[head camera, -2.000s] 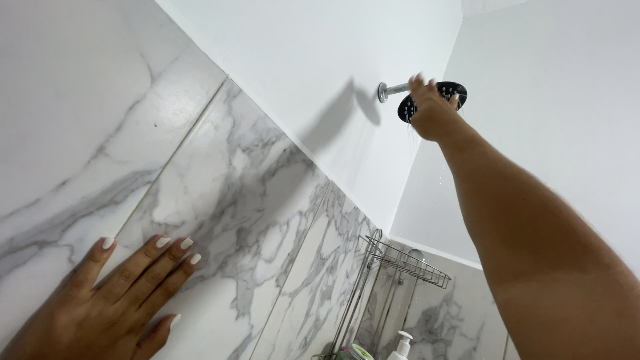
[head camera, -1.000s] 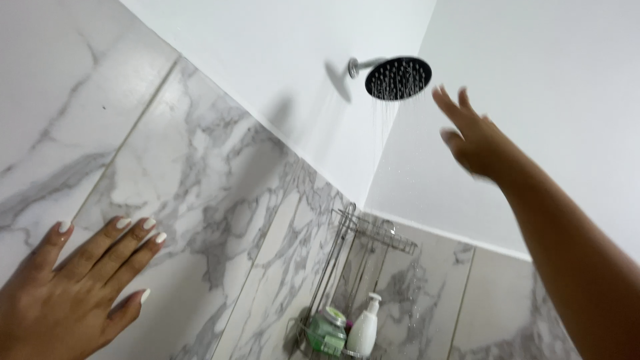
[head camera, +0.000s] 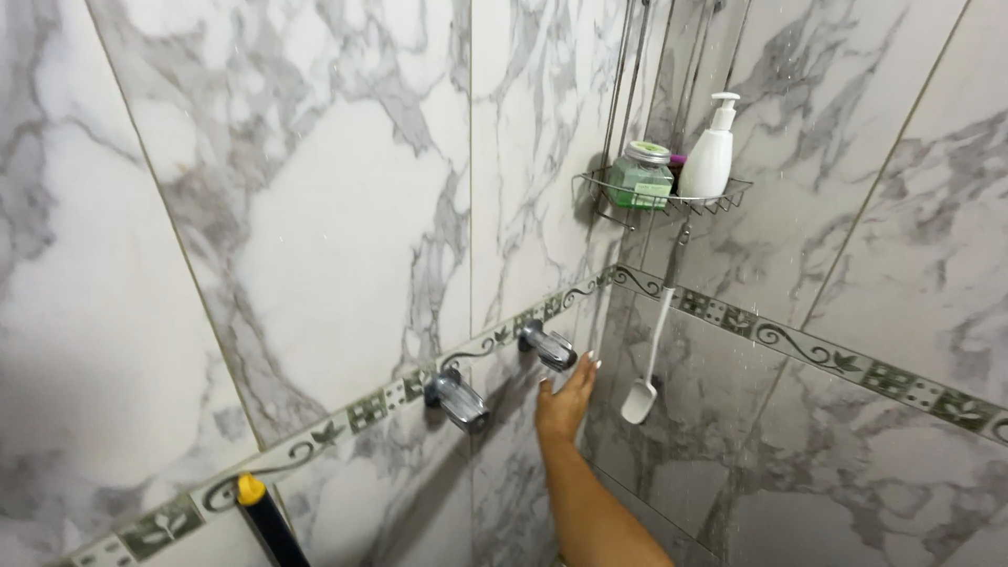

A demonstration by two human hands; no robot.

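Note:
Just below and right of the right shower tap handle [head camera: 549, 347], my right hand [head camera: 568, 399] reaches up with thumb and fingers apart, holding nothing. Whether a fingertip touches that handle I cannot tell. A second chrome tap handle [head camera: 459, 402] sticks out of the marble-look tiled wall to the left. My left hand is out of view. Fine water drops fall at the right.
A wire corner shelf [head camera: 740, 189] holds a jar of green product [head camera: 642, 177] and a white pump bottle [head camera: 708, 161]. A white long-handled scoop or brush [head camera: 639, 401] hangs below. At lower left stands a dark handle with a yellow tip [head camera: 251, 490].
The view has swung down from the shower head to the taps. My right hand has gone from beside the shower head to the right tap. My left hand has left the view.

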